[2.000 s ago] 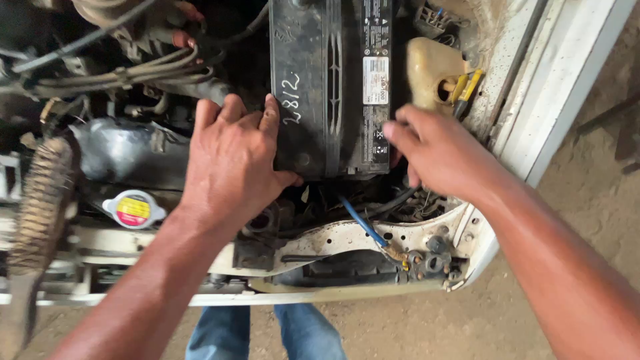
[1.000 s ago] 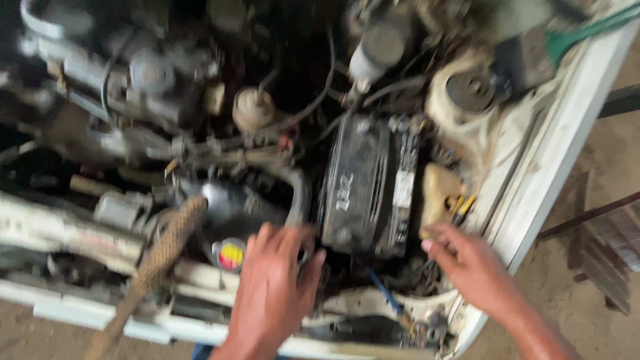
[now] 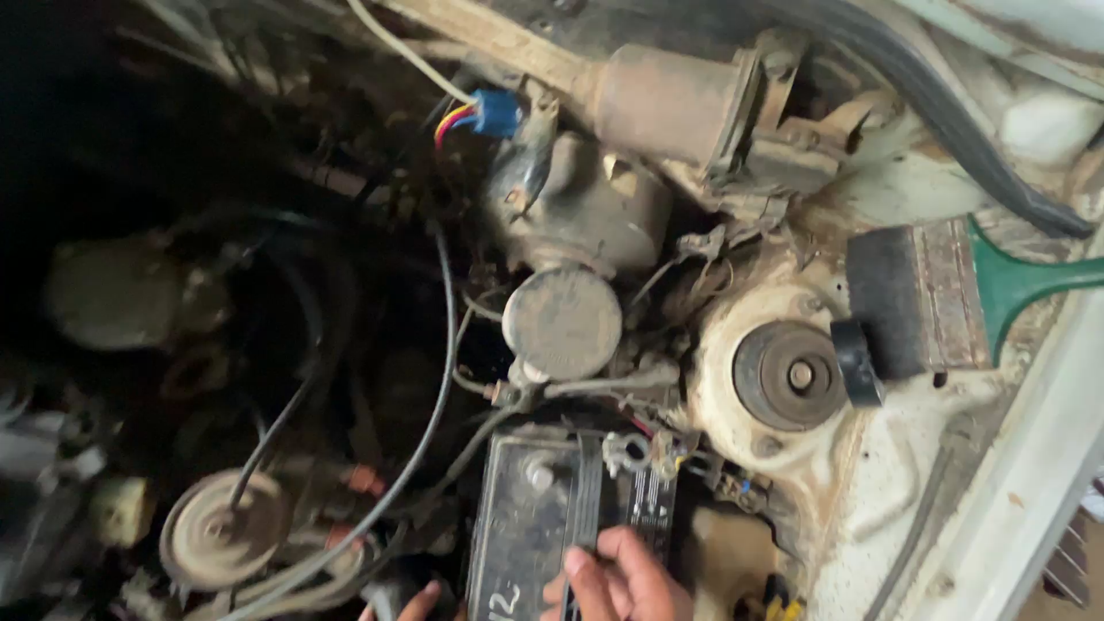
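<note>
A black car battery [image 3: 526, 517] with white handwritten marks sits in the engine bay at the lower middle, its near end cut off by the frame. My right hand [image 3: 617, 578] is over the battery's top, fingers curled near its raised strip; whether it grips anything is unclear. Only some fingertips of my left hand [image 3: 418, 604] show at the bottom edge, left of the battery, beside a dark hose. A battery post [image 3: 541, 473] and a metal cable clamp [image 3: 627, 453] are at the battery's far end.
A wide brush with a green handle [image 3: 1026, 276] lies on the right inner fender by the strut mount [image 3: 787, 375]. A round-capped reservoir [image 3: 562, 323] stands beyond the battery. A blue connector [image 3: 496, 113] with colored wires is farther up. Hoses and a round dusty part [image 3: 226, 528] are at left.
The view has shifted far toward the rear of the engine bay. My right hand has moved from beside the battery's right edge to over its top.
</note>
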